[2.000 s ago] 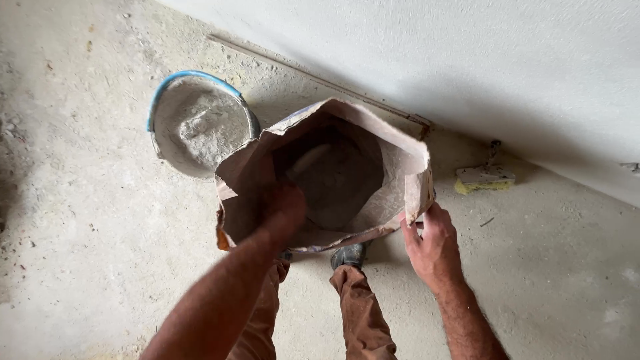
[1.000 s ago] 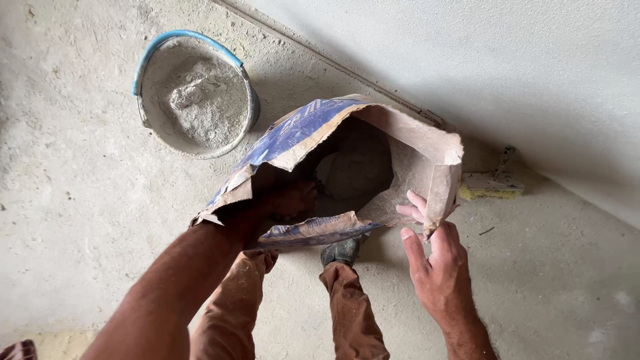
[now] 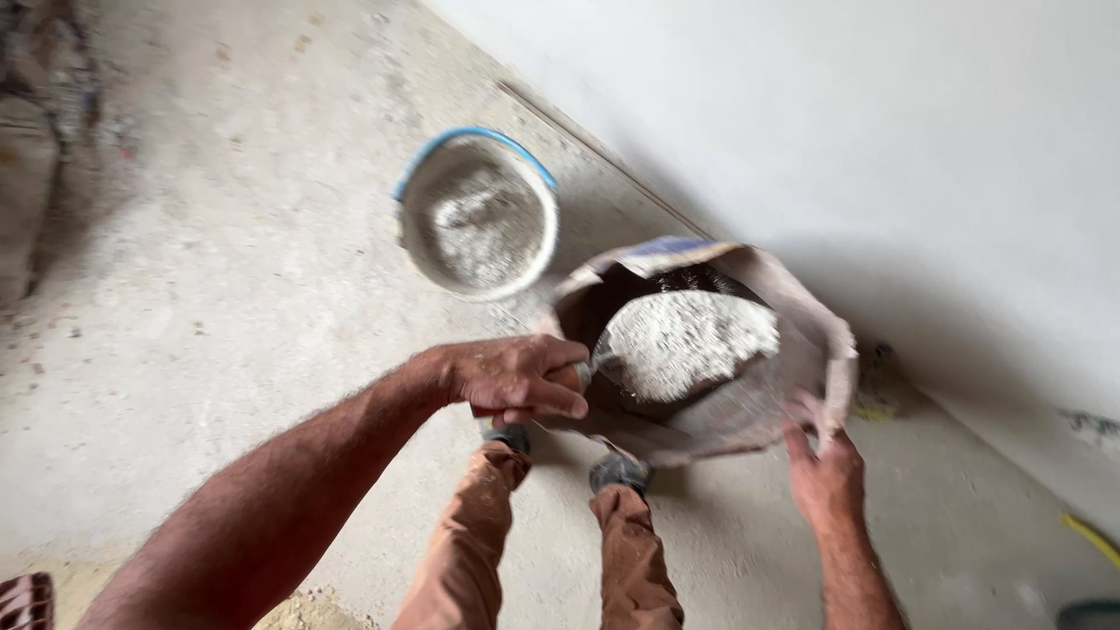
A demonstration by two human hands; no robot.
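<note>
My left hand is closed around the handle of a trowel, whose blade carries a heap of pale grey powder over the mouth of an open paper sack. The sack stands by my feet, its torn rim partly blue outside. At the sack's right side, my right hand grips the paper rim. Up and left of the sack, a round bucket with a blue-covered handle holds grey powdery material.
A white wall runs diagonally along the right, with a thin strip at its foot. Behind the sack lies a partly hidden yellowish block. A yellow curved thing shows at the right edge. My boots are beside the sack.
My left hand has come up out of the sack and now shows the trowel loaded with powder. My right hand stays at the sack's rim. The view has shifted.
</note>
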